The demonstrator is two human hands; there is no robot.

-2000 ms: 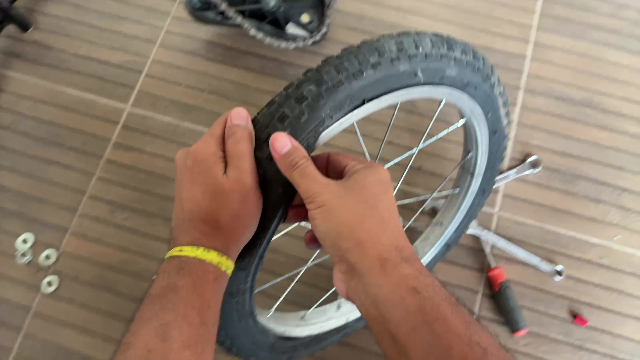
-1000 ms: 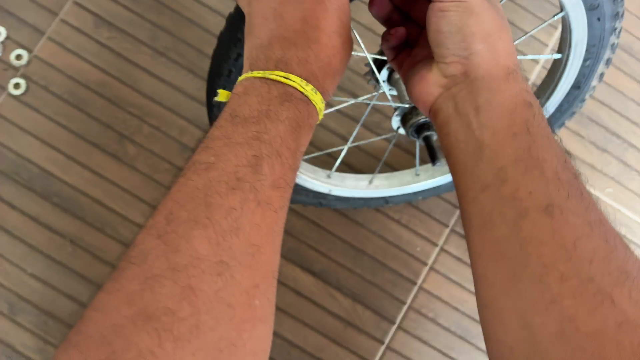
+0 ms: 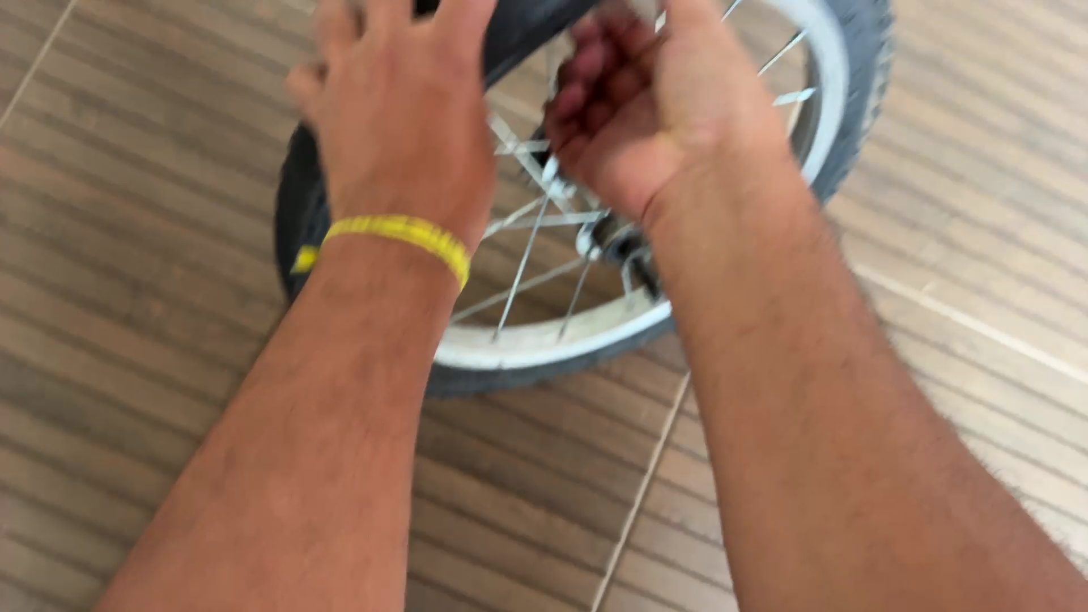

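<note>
A small spoked bicycle wheel with a black knobby tire (image 3: 858, 93) stands tilted over the floor. Its silver rim (image 3: 510, 347) shows below and at the right, and the hub with its axle (image 3: 614, 238) lies behind my right wrist. My left hand (image 3: 408, 119) rests over the tire at the upper left, fingers spread on the rubber and partly cut off by the top edge. My right hand (image 3: 654, 110) is at the tire's inner side, its fingers curled in front of the spokes; the fingertips are blurred, and whether they grip the tire is hard to tell.
Wood-look floor tiles (image 3: 527, 476) with pale joints lie under the wheel. A yellow band (image 3: 399, 229) circles my left wrist, its loose end sticking out to the left.
The view has shifted strongly since the oldest frame, and the wrenches and screwdriver seen there are out of sight. Since one second ago, my left hand's fingers have come into view, spread over the tire.
</note>
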